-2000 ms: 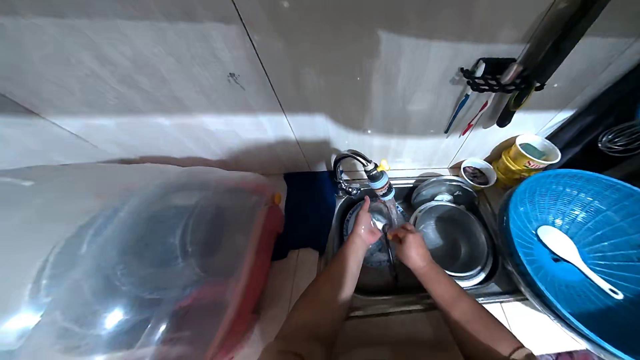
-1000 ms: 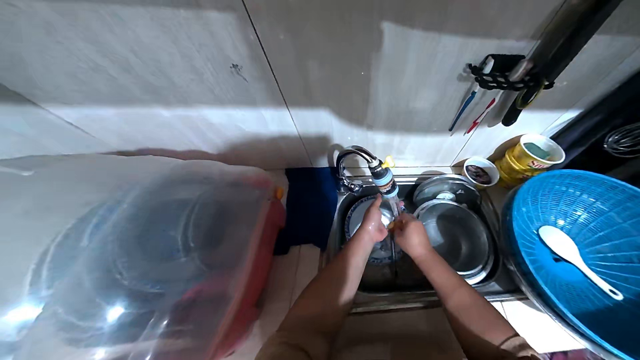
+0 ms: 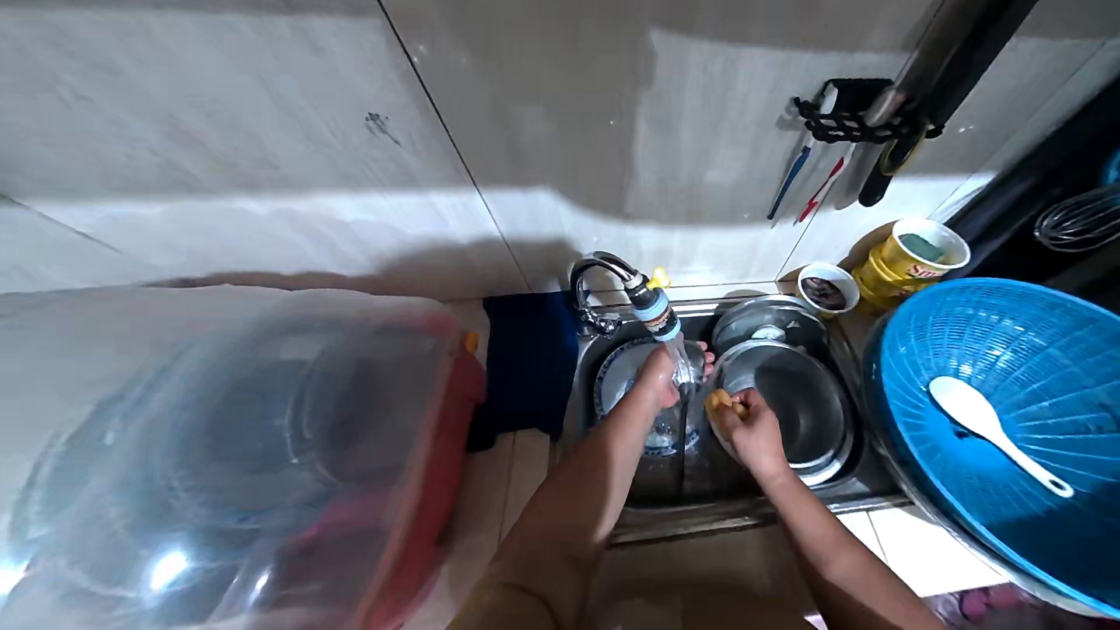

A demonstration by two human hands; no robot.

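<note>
Water runs from the faucet's filter nozzle [image 3: 658,317] onto my left hand [image 3: 669,372], whose fingers are apart beneath the stream; no held thing shows in it. A plate with a patterned rim [image 3: 617,372] lies under that hand in the left sink basin. My right hand [image 3: 754,430] grips a small orange-yellow sponge [image 3: 723,404] over the left edge of a metal pot [image 3: 801,402]. The pot sits in the right basin, in front of a round metal lid [image 3: 744,317].
Right of the sink, a blue plastic basket [image 3: 989,341] holds a white rice paddle [image 3: 980,411]. Behind are a white cup [image 3: 828,289] and yellow tub [image 3: 892,267]. Left are a dark blue cloth [image 3: 529,359] and a red bin with clear cover [image 3: 451,429]. A black rack [image 3: 862,122] hangs above.
My hands have moved apart. My right hand has shifted right and down from the stream to the pot's edge, with the sponge now in plain view.
</note>
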